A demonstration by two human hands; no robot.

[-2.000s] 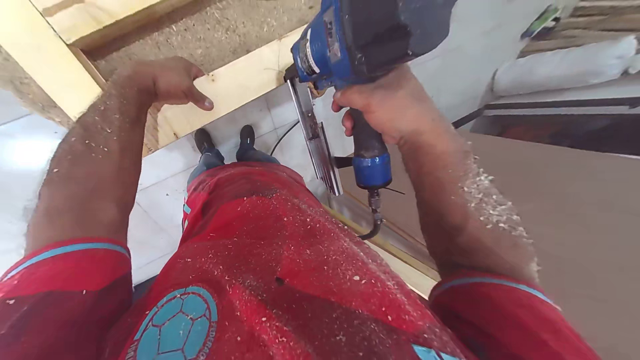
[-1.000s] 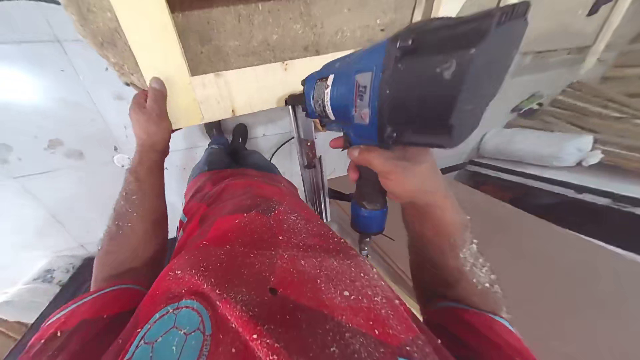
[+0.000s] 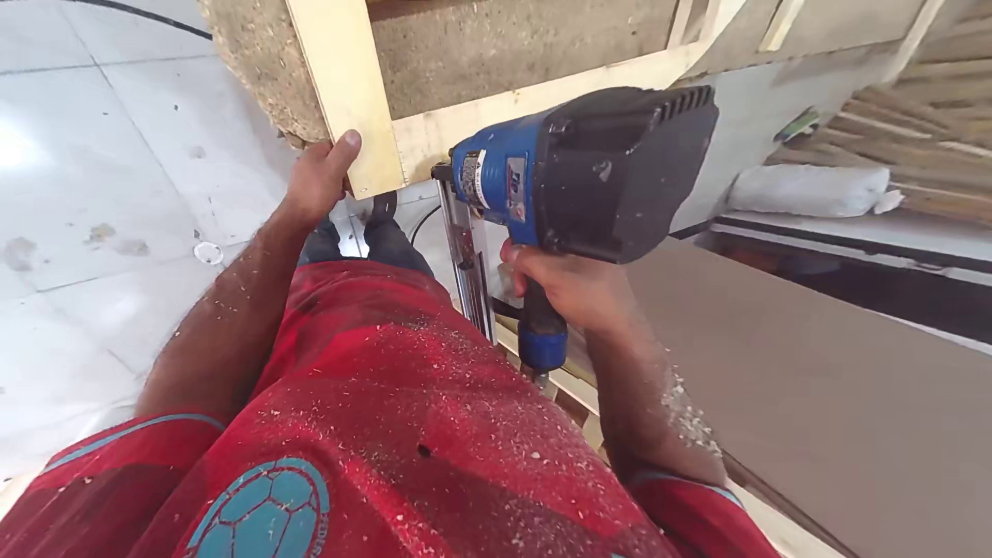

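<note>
My right hand (image 3: pixel 570 283) is wrapped around the handle of a blue and black pneumatic nail gun (image 3: pixel 535 167). The tool's nose touches or nearly touches the side of a pale wooden rail (image 3: pixel 496 108); exact contact cannot be told. With its thumb on top and fingers under the edge, my left hand (image 3: pixel 322 174) grips the end of a pale wooden board (image 3: pixel 349 101) that meets the rail at a corner. The nail gun's metal magazine (image 3: pixel 467 263) slants down toward my shirt. Brown particle board (image 3: pixel 511 46) lies within the wooden frame.
A large brown panel (image 3: pixel 814 380) spans the right side. Beyond it are a white wrapped bundle (image 3: pixel 810 190) and a stack of wood strips (image 3: pixel 922 147). White floor tiles (image 3: pixel 116 186) lie at the left, with a dark hose (image 3: pixel 151 15) across them at the top.
My left hand, earlier spread over the frame, now grips the end of the board at the corner. My right hand still holds the nail gun. The view has shifted.
</note>
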